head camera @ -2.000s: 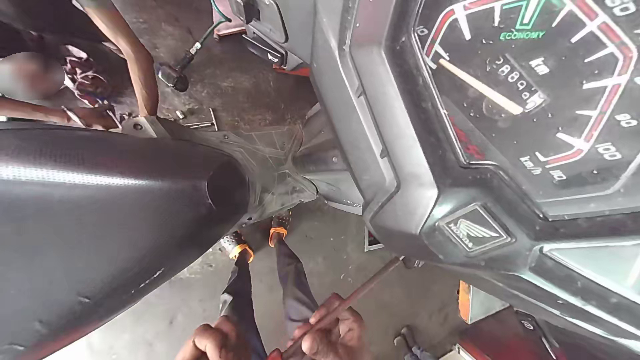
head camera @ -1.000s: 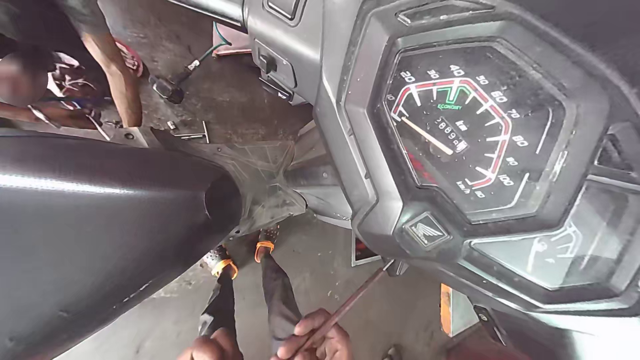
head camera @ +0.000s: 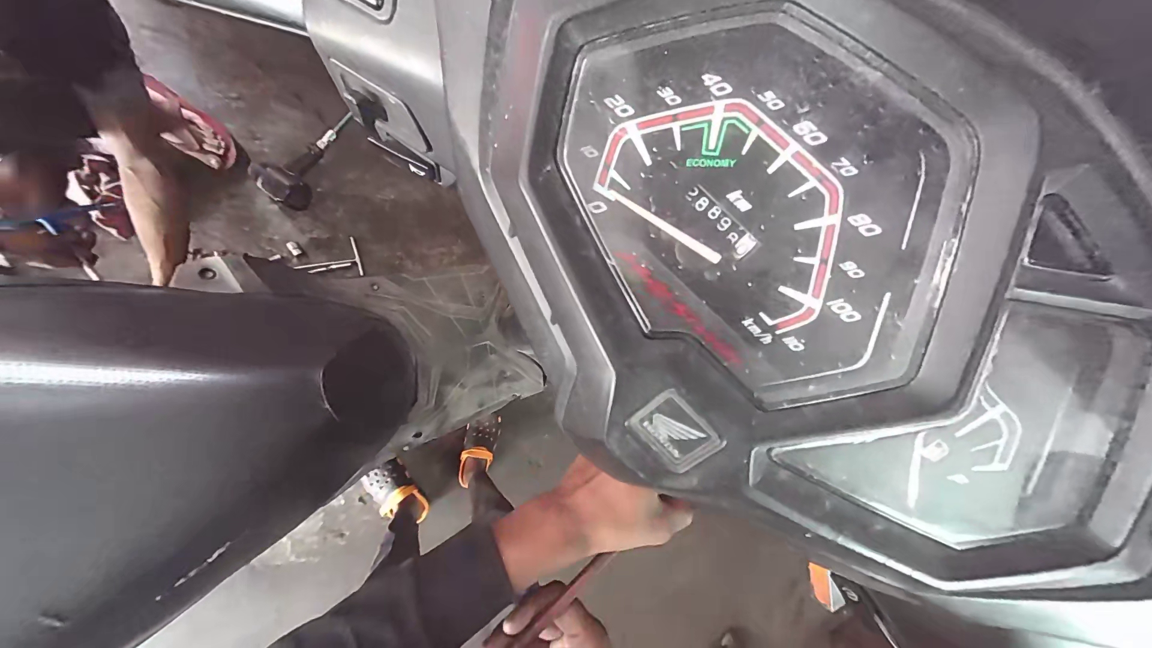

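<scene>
My left hand (head camera: 598, 508) reaches in from the lower left and is at the lower edge of the scooter's handlebar cover (head camera: 585, 396), below the maker's badge. Part of it is hidden behind the cover, and whether its curled fingers grip anything does not show. Just below, near the bottom edge, my right hand (head camera: 553, 621) holds a thin reddish-brown rod (head camera: 576, 580), whose upper end passes behind my left hand. The speedometer (head camera: 720, 216) and the fuel gauge (head camera: 972, 450) sit in the cover above and to the right.
The dark scooter seat (head camera: 162, 396) fills the left, beside the footboard (head camera: 459, 333). At upper left, another person's arm (head camera: 148, 198) is near a T-handle tool (head camera: 337, 265) and a black-headed object (head camera: 283, 184) on the floor. An orange and white object (head camera: 823, 585) is at lower right.
My left hand has moved up and right from the bottom edge to the handlebar cover. The rod remains in my right hand; its tip pointed at the cover's lower edge before. The view has shifted closer to the dash.
</scene>
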